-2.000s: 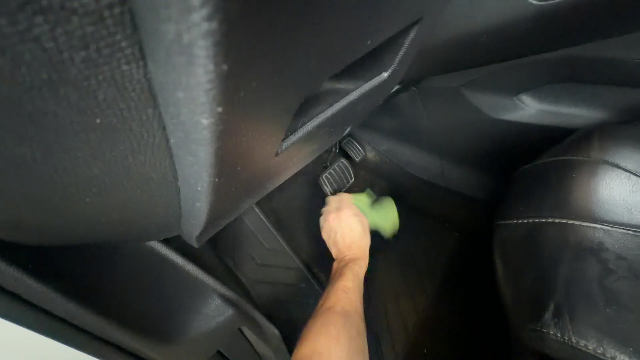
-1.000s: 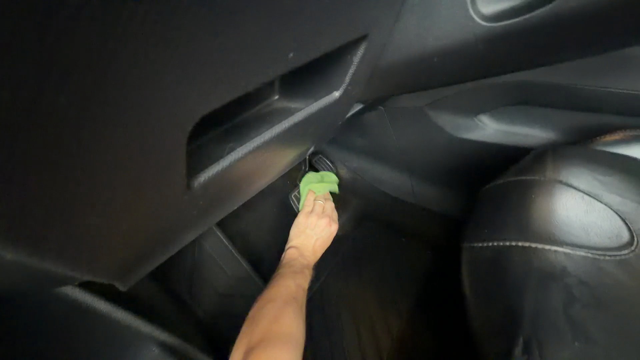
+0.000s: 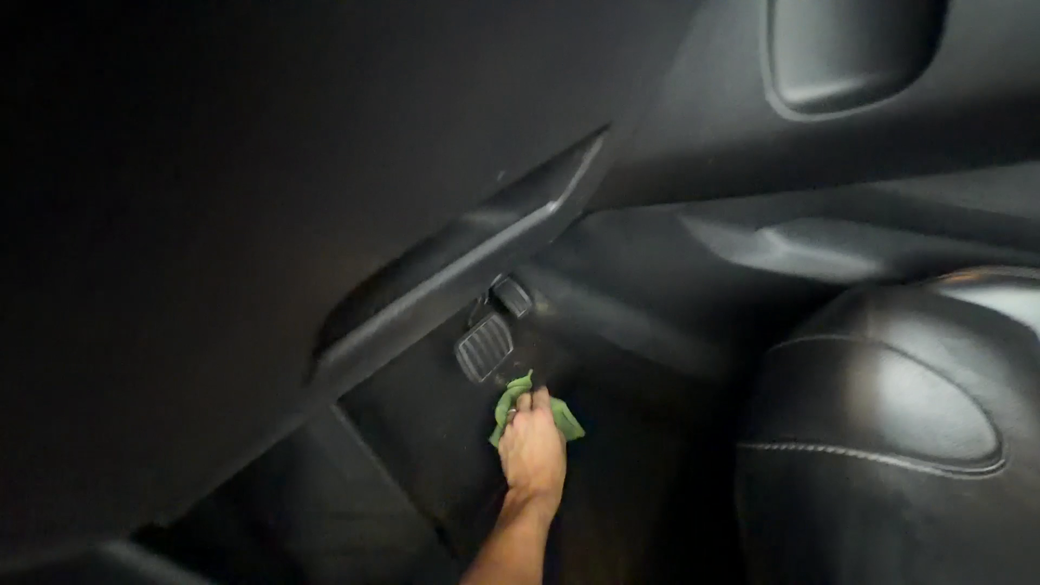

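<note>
My left hand [image 3: 533, 455] reaches down into a car's footwell, its fingers closed on a crumpled green cloth [image 3: 568, 418]. Parts of the cloth stick out on both sides of the fingers. A ring shows on one finger. Just above and to the left of the cloth is the wider ribbed pedal [image 3: 485, 348], with a visible gap between them. The smaller ribbed pedal [image 3: 512, 296] sits higher and to the right. Dark floor covering [image 3: 422, 422] lies around the hand; whether the cloth touches it, I cannot tell. My right hand is out of view.
A black dashboard panel with an open recess [image 3: 463, 248] overhangs the pedals at the upper left. The dark side trim of the centre console [image 3: 780, 244] runs across behind. At the right stands a black leather seat [image 3: 861, 406] with pale stitching. A raised edge [image 3: 382, 455] crosses the floor at left.
A second ago the green cloth was over the wider pedal; my left hand has drawn it back off, and both pedals show again. The view has also shifted.
</note>
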